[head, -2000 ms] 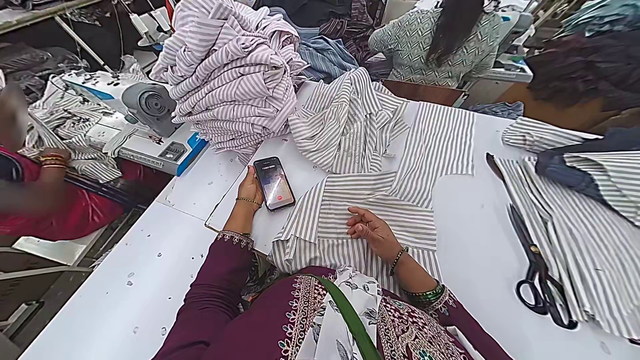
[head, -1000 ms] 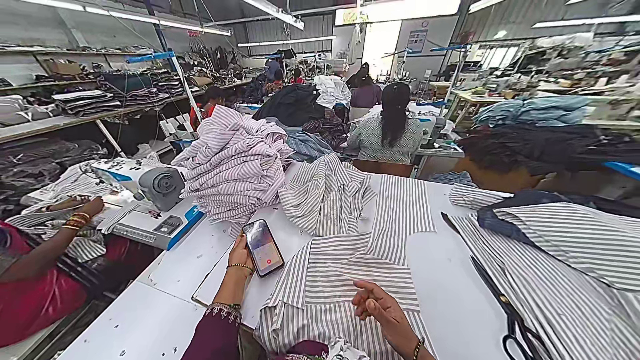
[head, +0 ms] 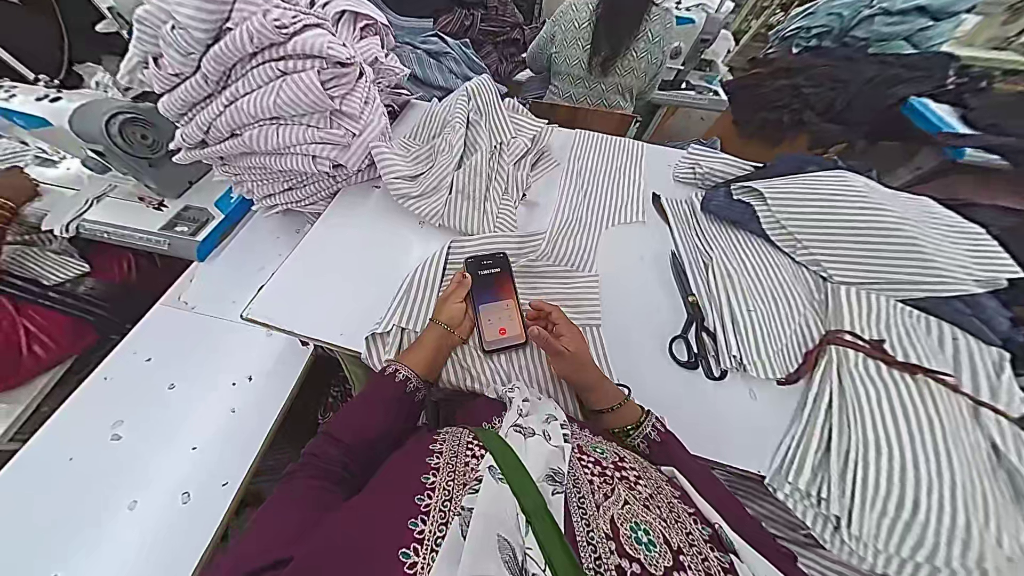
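Observation:
My left hand [head: 453, 310] holds a smartphone [head: 498, 304] by its left edge, with the lit screen facing up and a red call button low on it. Just right of the phone is my right hand [head: 560, 340], its fingers loosely curled and holding nothing. Beneath both lies a grey-and-white striped fabric piece [head: 560, 280], spread on the white table [head: 336, 264]. A crumpled striped garment [head: 464, 160] sits beyond the phone. Black-handled fabric shears [head: 694, 332] rest to the right, beside stacked striped pieces [head: 752, 296].
A tall heap of pink-grey striped fabric [head: 272, 104] stands at the back left, next to a sewing machine [head: 128, 144]. A co-worker's hand [head: 18, 188] is at the far left; another person [head: 600, 56] sits ahead. Striped bundles with a dark red tie [head: 848, 344] lie right.
My left hand has brought the phone to the right, over the striped fabric and close to my right hand. The view tilted up, then back down.

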